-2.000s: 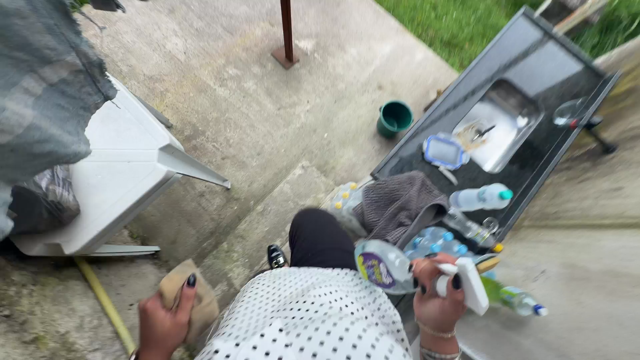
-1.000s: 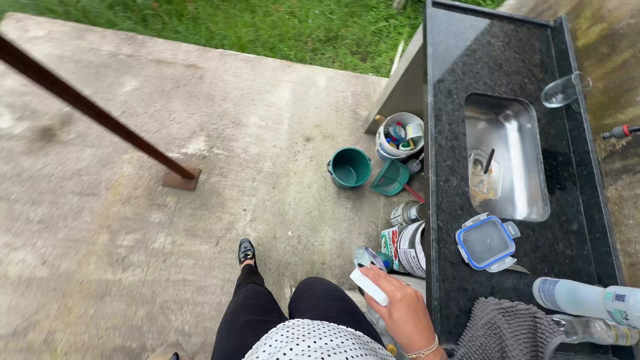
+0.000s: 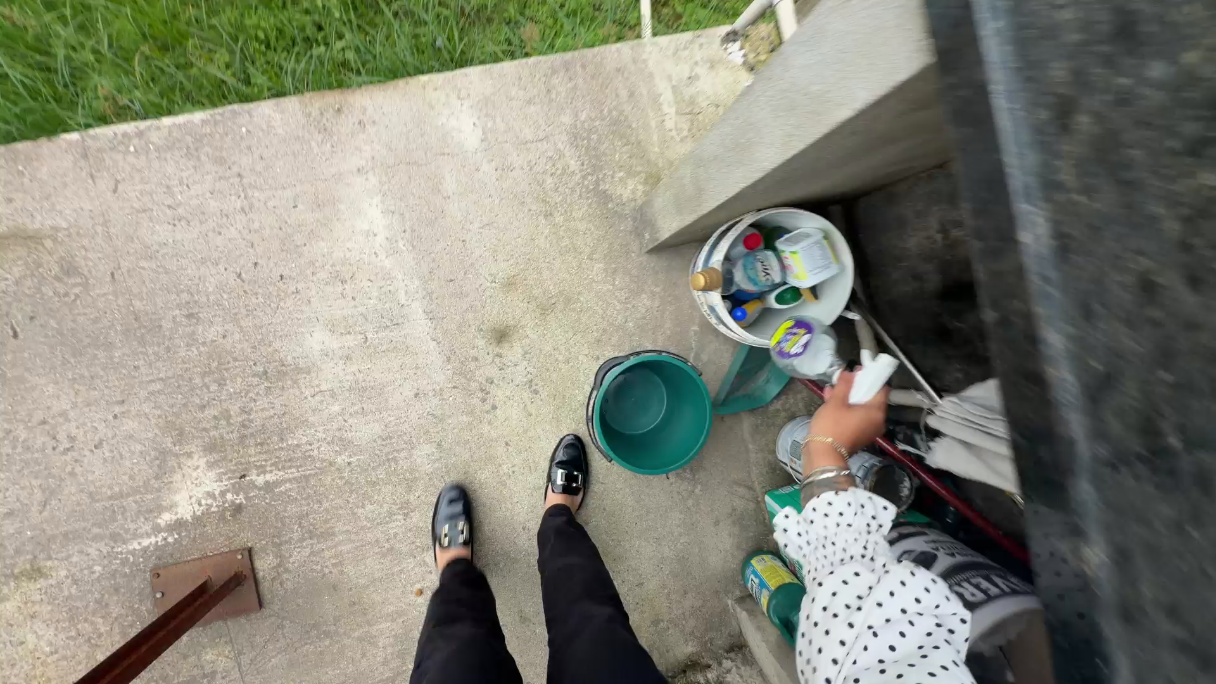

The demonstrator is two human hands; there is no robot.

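Observation:
My right hand grips the white trigger head of a clear plastic spray bottle with a purple and yellow label. The bottle is at the near rim of a white plastic bucket, which holds several bottles and containers; whether it touches the rim, I cannot tell. A green plastic bucket stands on the concrete to the left of this hand, with a green dustpan between the two buckets. My left hand is out of the frame.
The dark stone countertop overhangs at the right, beside a concrete support. Under it lie a red pole, a folded light umbrella, cans and a green bottle. A rusty metal post rises at lower left.
My right hand has carried the spray bottle to the white bucket. My left hand, seen with a tan cloth or sponge two seconds ago, has left the view. The view has swung toward the floor.

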